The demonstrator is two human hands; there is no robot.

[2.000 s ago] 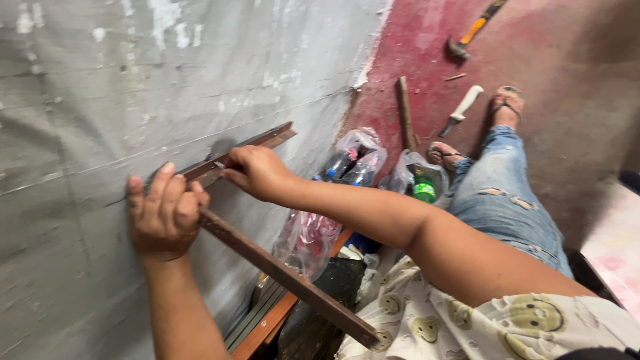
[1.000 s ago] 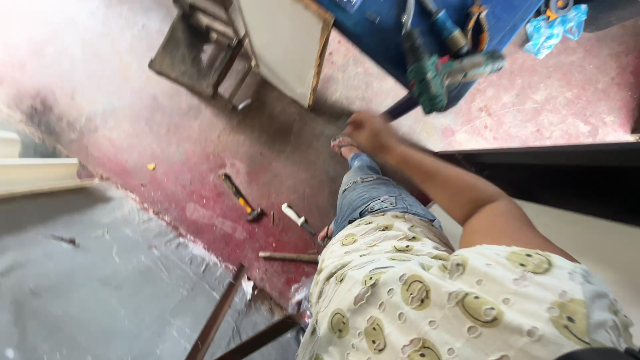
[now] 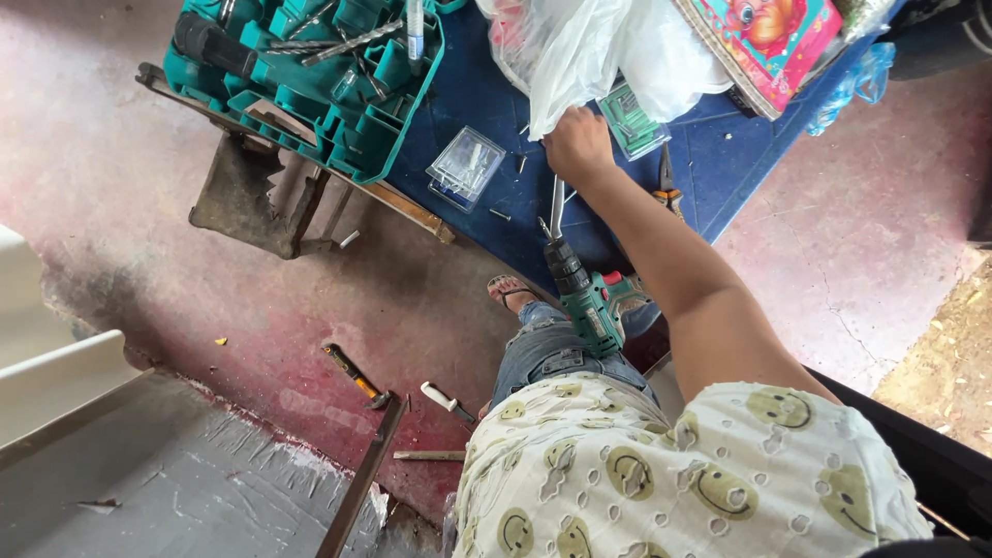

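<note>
My right hand reaches over the blue table, its curled fingers at the lower edge of a white plastic bag. Whether they grip it is hidden. A metal rod-like tool lies just below the hand. Closer to my body, a green cordless drill is at the table edge. A green plastic case of small bits and pliers are right of the hand; a clear plastic box and loose screws are left of it. My left hand is out of view.
An open teal tool case holds drill bits. On the red floor are a hammer, a white-handled knife and a wooden stick. A brown bar slants beside the grey sheet. A worn chair stands at the left.
My right hand has left the brown bars and now is at the white bag on the blue table. My left hand, on the bars at first, has gone out of view. The view has swung to the table.
</note>
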